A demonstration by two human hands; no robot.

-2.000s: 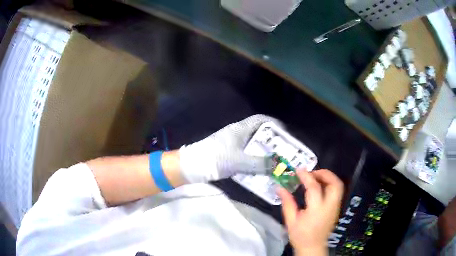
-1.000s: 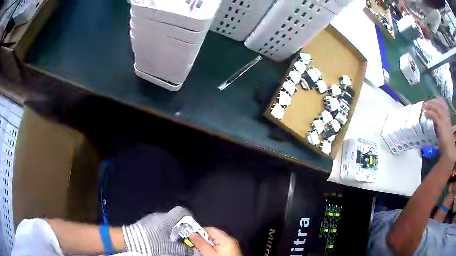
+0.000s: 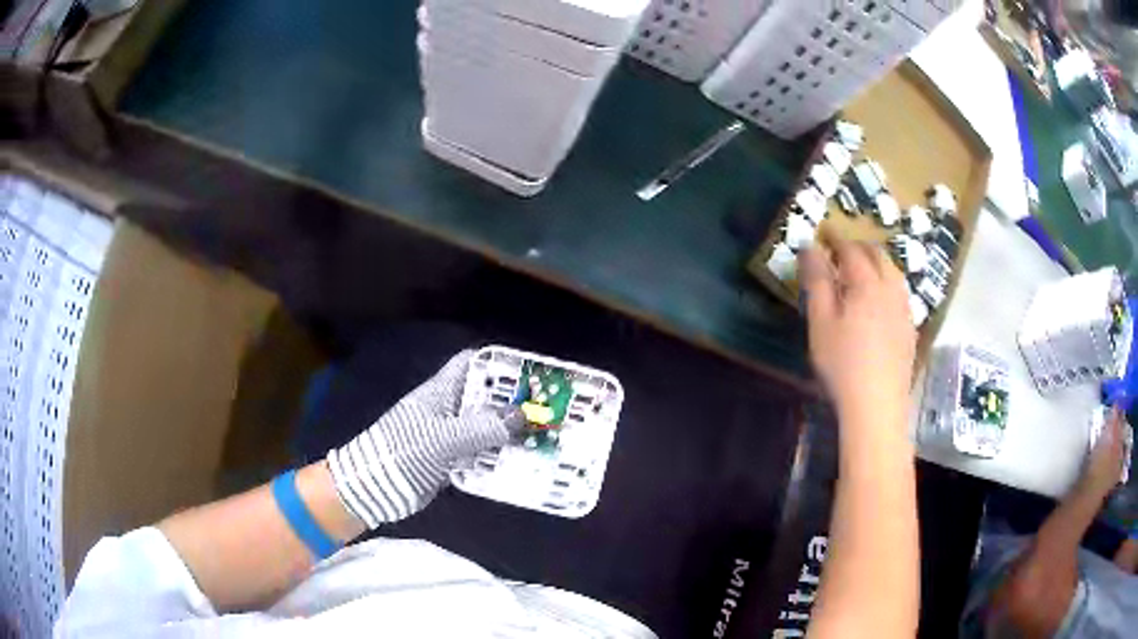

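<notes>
My left hand (image 3: 418, 452), in a striped knit glove with a blue wrist band, holds a white housing shell (image 3: 584, 439) by its left side, open face up. A green circuit board (image 3: 550, 395) with a yellow block lies inside it, with my thumb over its edge. My bare right hand (image 3: 859, 306) reaches into the near side of a shallow cardboard tray (image 3: 861, 229) that holds several white-and-black modules (image 3: 815, 204). The fingers point down among the modules. Whether they grip one is hidden.
Stacked white housings (image 3: 512, 94) and silver tweezers (image 3: 690, 162) are on the green bench (image 3: 337, 137). A large carton (image 3: 150, 375) stands at left. Filled shells (image 3: 982, 402) and another person's hand (image 3: 1104, 456) are at right. A black surface marked "Mitra" (image 3: 817, 574) lies below.
My right hand has left the shell and moved up right to the cardboard tray. My left hand has moved up right and now shows the shell's open face.
</notes>
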